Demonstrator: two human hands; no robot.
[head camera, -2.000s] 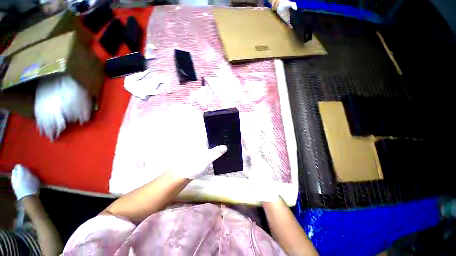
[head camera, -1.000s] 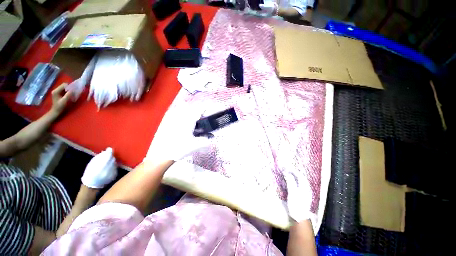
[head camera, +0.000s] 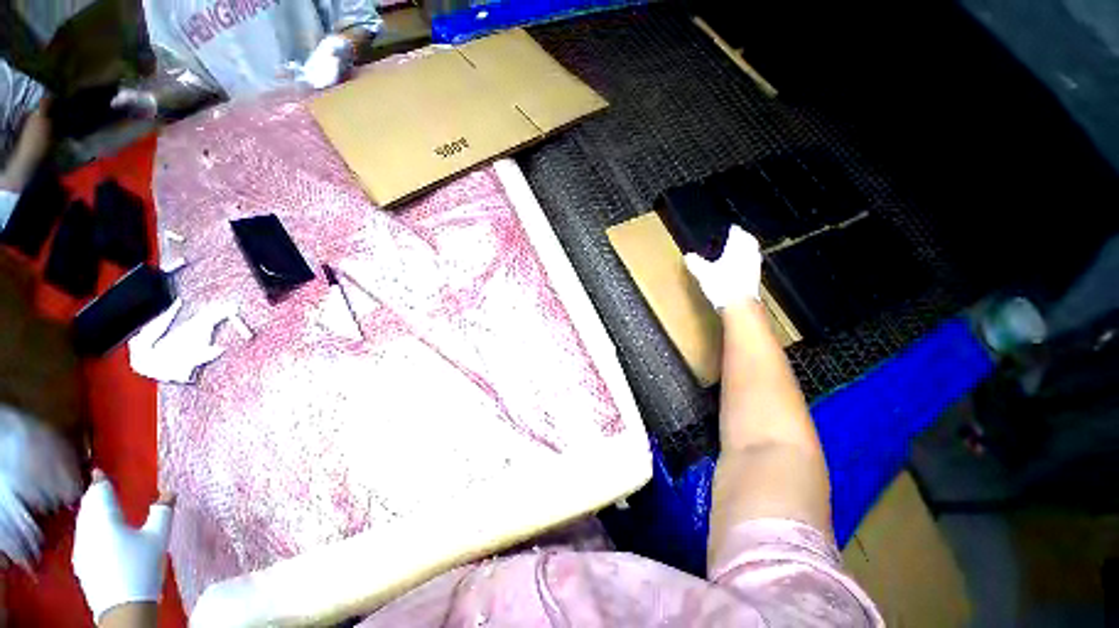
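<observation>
My right hand (head camera: 729, 269), in a white glove, reaches out over the conveyor. Its fingers are on the edge of a black housing (head camera: 696, 218) on a tan cardboard sheet (head camera: 666, 294). Whether they grip it is hard to tell. A white-gloved hand at the lower left edge, which looks like my left hand (head camera: 120, 546), is over the red cover with thumb and fingers apart and nothing in it. Its forearm is cut off. Another black housing (head camera: 271, 256) lies on the pinkish bubble wrap (head camera: 405, 405).
A small dark stick (head camera: 329, 276) and crumpled white cloth (head camera: 184, 345) lie on the wrap. Several black housings (head camera: 119, 223) are on the red cover (head camera: 125, 429). A cardboard sheet (head camera: 454, 111) spans table and conveyor (head camera: 614, 160). Blue sheeting (head camera: 896, 411) edges it. People stand across the table.
The view has turned right. My right hand has moved from the table's front edge to the housings on the conveyor. The housing near my left hand is gone from the wrap.
</observation>
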